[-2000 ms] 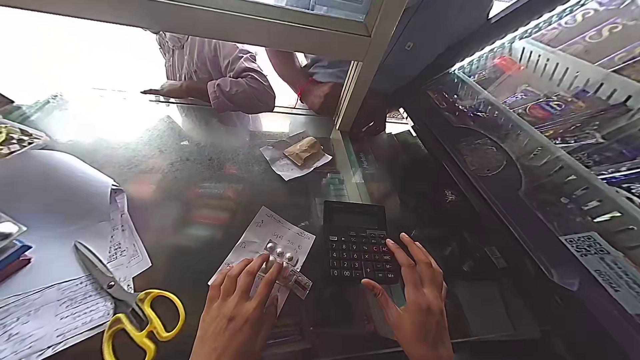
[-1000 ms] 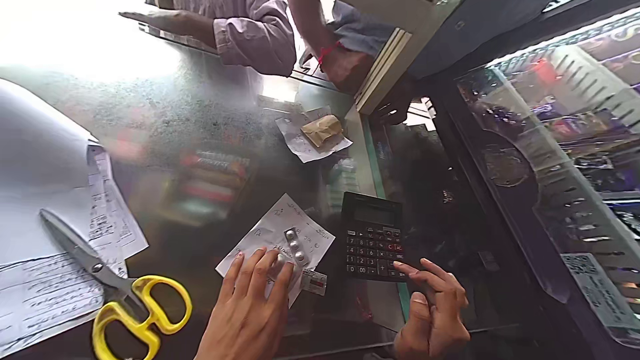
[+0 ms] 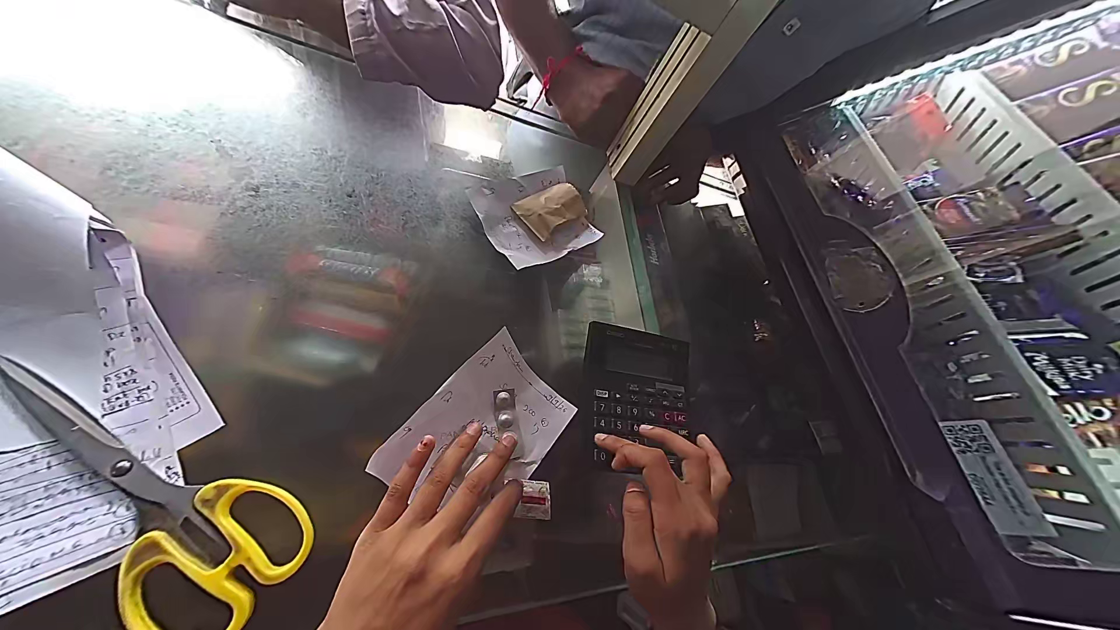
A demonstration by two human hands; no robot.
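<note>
My left hand lies palm down with its fingers spread over a handwritten paper slip and a silver blister strip of tablets. A small foil piece with a red mark shows beside its fingertips. At the keys of a black calculator, my right hand has its index fingertip on the lower left buttons, holding nothing. Further up the glass counter, a folded brown paper packet rests on another written slip.
Yellow-handled scissors lie at the lower left over handwritten papers. A person's forearm with a red wrist thread leans at the far side, near a window frame. Clear trays of packaged goods stand at the right.
My right hand has moved from beside the calculator onto its lower keys. My left hand stays on the slip and blister strip. The view has shifted.
</note>
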